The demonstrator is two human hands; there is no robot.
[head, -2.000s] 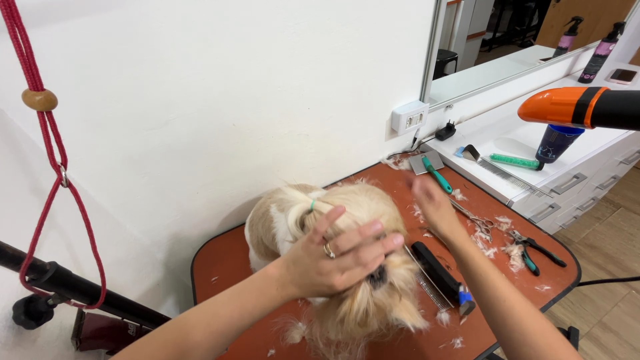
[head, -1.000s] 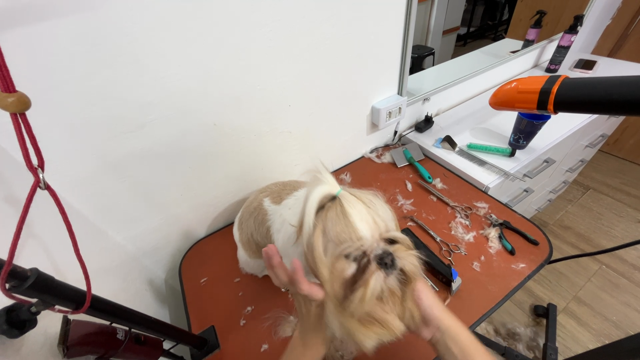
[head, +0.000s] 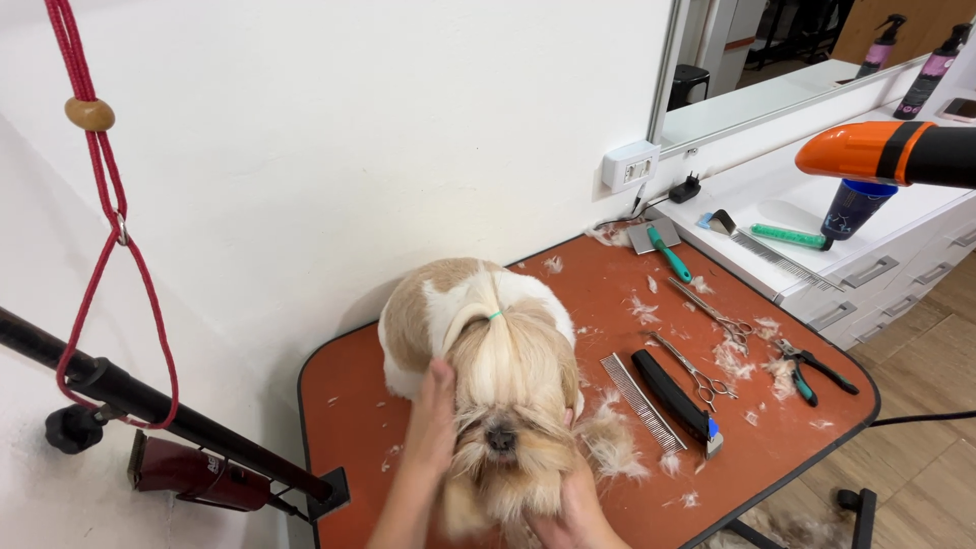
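A long-haired cream and tan dog (head: 503, 366), its topknot tied with a small green band (head: 495, 315), is on the reddish-brown grooming table (head: 358, 396), facing me. My left hand (head: 436, 415) lies flat along the side of its head, at the picture's left, fingers pointing up. Against the other cheek and under the jaw is my right hand (head: 568, 499), its fingers partly hidden by fur. Beside the dog on the right lie a metal comb (head: 643, 402), a black cordless clipper (head: 675, 396) and a pair of scissors (head: 690, 368).
Farther right are more scissors (head: 711, 311), nail clippers (head: 816, 370) and a slicker brush (head: 669, 253) among hair tufts. An orange dryer nozzle (head: 854, 149) juts over the white counter (head: 808, 194). At left, a red loop (head: 152, 305) hangs by a black arm (head: 191, 419) holding a maroon clipper (head: 200, 473).
My left hand has left the front of the dog's face for the side of its head. My right hand has come from above the tools to its cheek. The dog's face now shows.
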